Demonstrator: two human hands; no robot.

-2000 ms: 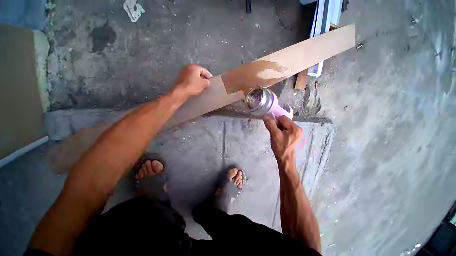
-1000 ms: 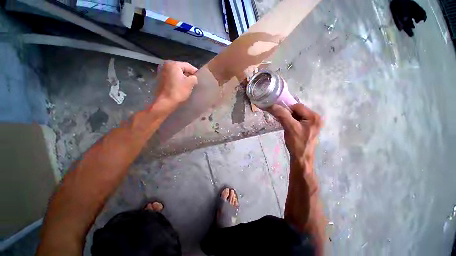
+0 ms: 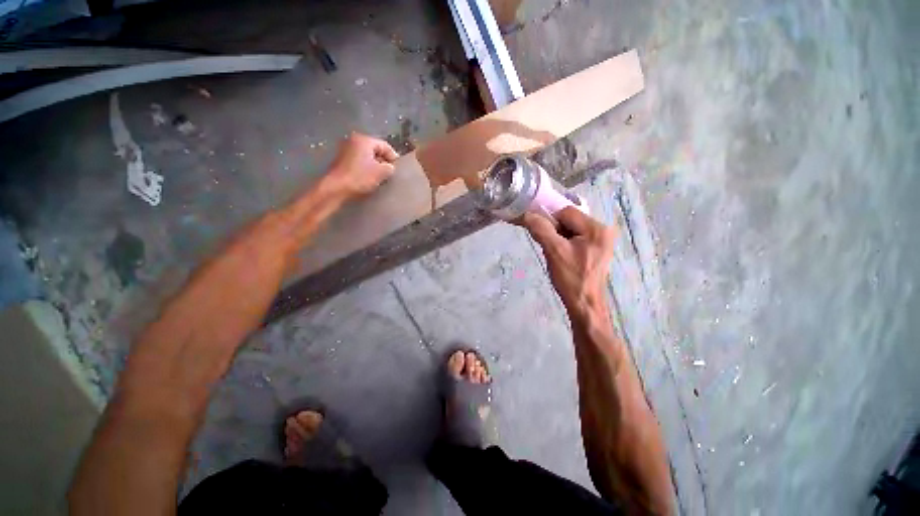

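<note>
A long thin pale plywood strip (image 3: pixel 590 99) runs slantwise from lower left to upper right above the grey floor. A darker wet patch lies across its middle. My left hand (image 3: pixel 361 166) grips the strip's upper edge, left of the wet patch. My right hand (image 3: pixel 573 242) holds a pink jar (image 3: pixel 545 195) tilted, its clear rim close to the strip's lower edge beside the wet patch. Whether liquid is flowing out is too small to tell. My left forearm hides part of the strip's lower left end.
White metal profiles (image 3: pixel 489 52) lie behind the strip at the top. Curved pale strips (image 3: pixel 151 73) lie at the upper left, with a white scrap (image 3: pixel 144 181) below them. A raised floor step (image 3: pixel 404 247) runs under the strip. My two feet stand below it.
The view has shifted and turned, so the strip lies flatter and its far right end shows again. Both hands keep their holds; the jar stays tilted beside the wet patch.
</note>
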